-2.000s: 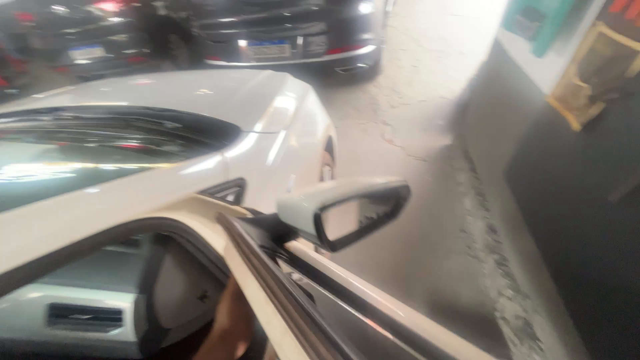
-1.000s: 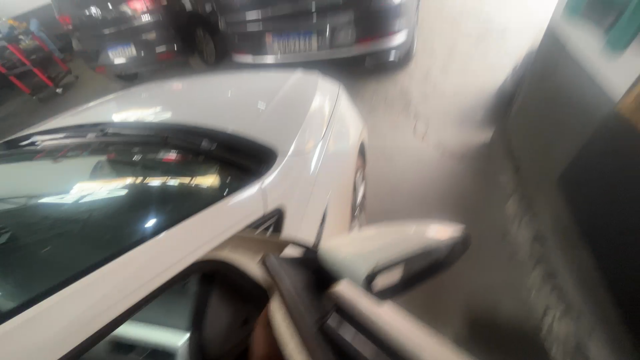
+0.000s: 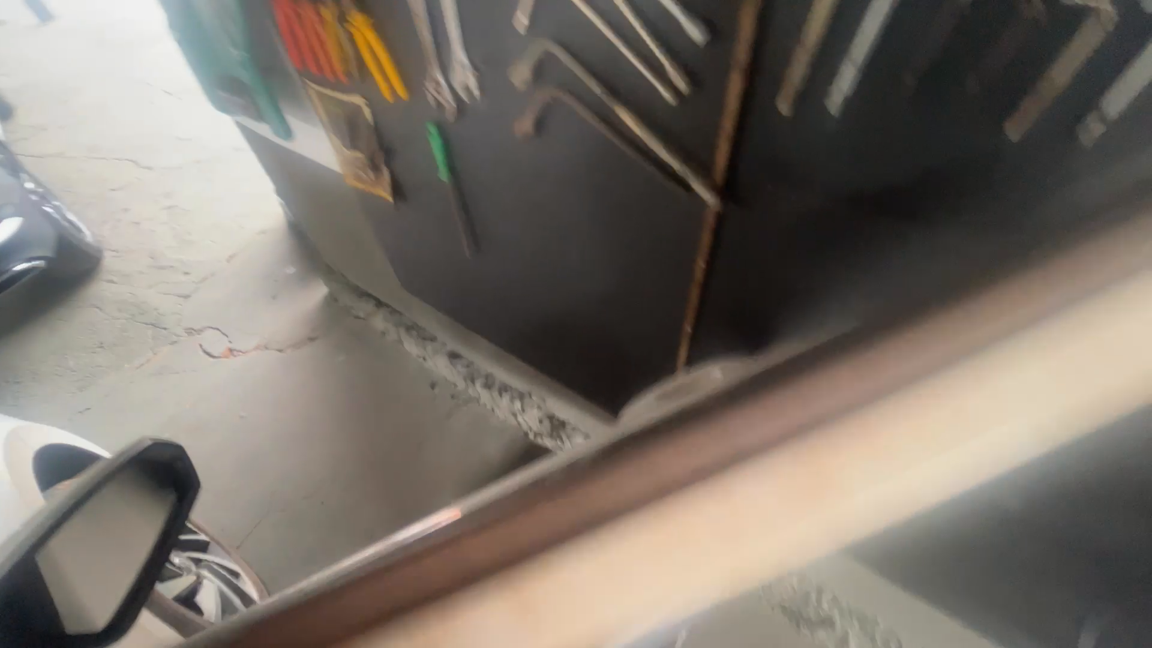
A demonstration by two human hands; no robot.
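Observation:
Neither my left hand nor my right hand shows in this frame. A blurred, pale car door frame (image 3: pixel 720 531) crosses the view from the lower left to the right edge, very near the camera. At the lower left are the side mirror (image 3: pixel 108 549) of the car and, behind it, a front wheel with a spoked rim (image 3: pixel 202 576). Beyond the door frame stands a dark tool board (image 3: pixel 558 225) on the wall. Hanging on it are a green-handled screwdriver (image 3: pixel 453 184), combination wrenches (image 3: pixel 445 54), red-handled tools (image 3: pixel 310 40), yellow-handled pliers (image 3: pixel 376 54) and bent wheel wrenches (image 3: pixel 621 117).
A rough concrete curb (image 3: pixel 468 369) runs along the wall's foot. The cracked concrete floor (image 3: pixel 207 342) stretches to the left, where part of a dark car (image 3: pixel 40 220) shows at the edge. A clear bag (image 3: pixel 355 139) hangs beside the tools.
The view has swung far to the right, from the car's windshield and hood to the tool wall. Part of a hand or arm seen low behind the door glass earlier is out of view.

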